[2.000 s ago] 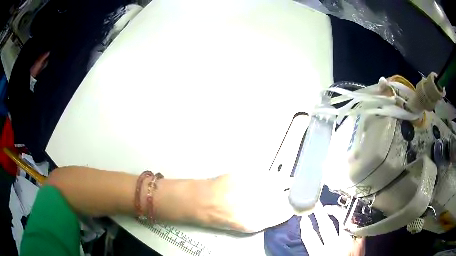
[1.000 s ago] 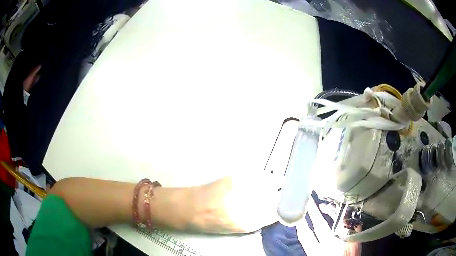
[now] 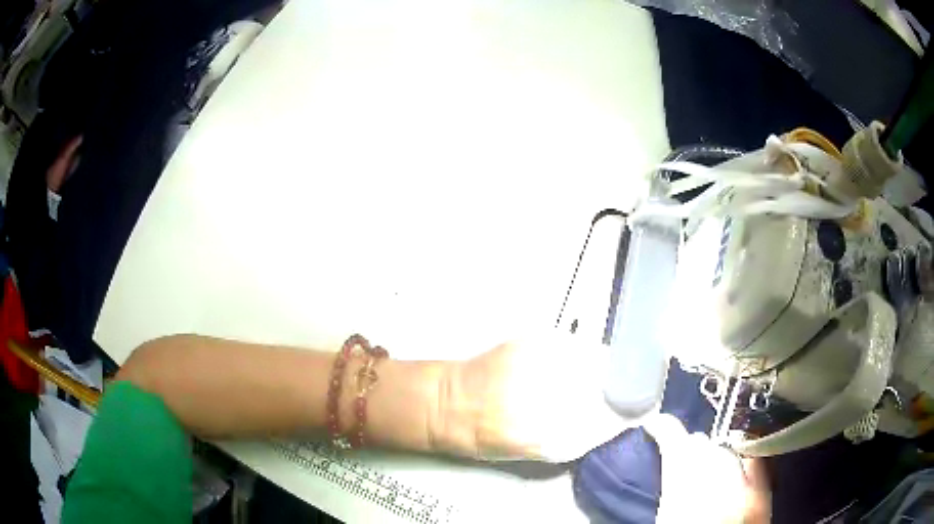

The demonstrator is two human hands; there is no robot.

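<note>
Dark navy cloth, blue under the lamp (image 3: 619,477), lies below the machine head at the lower right. The cream-white sewing machine head (image 3: 763,281) stands at the right, with metal needle parts (image 3: 729,401) near its lower end. My left hand (image 3: 548,404) reaches in from the left, palm side down on the table and cloth; its fingers are washed out by the glare and partly under the lamp. My right hand (image 3: 717,486) is small and overexposed at the bottom, below the needle parts; its grip is hidden.
The LED lamp bar (image 3: 643,317) hangs left of the head, with bundled white cable above. The white table (image 3: 338,215) has a ruler scale (image 3: 379,486) at its near edge. Dark garments (image 3: 113,205) lie at left, where part of another person's hand (image 3: 64,162) shows. Plastic (image 3: 753,26) is behind.
My left forearm and hand have moved right, towards the needle area. The fingers seen spread near the needle earlier now merge in the glare. The camera view has shifted slightly.
</note>
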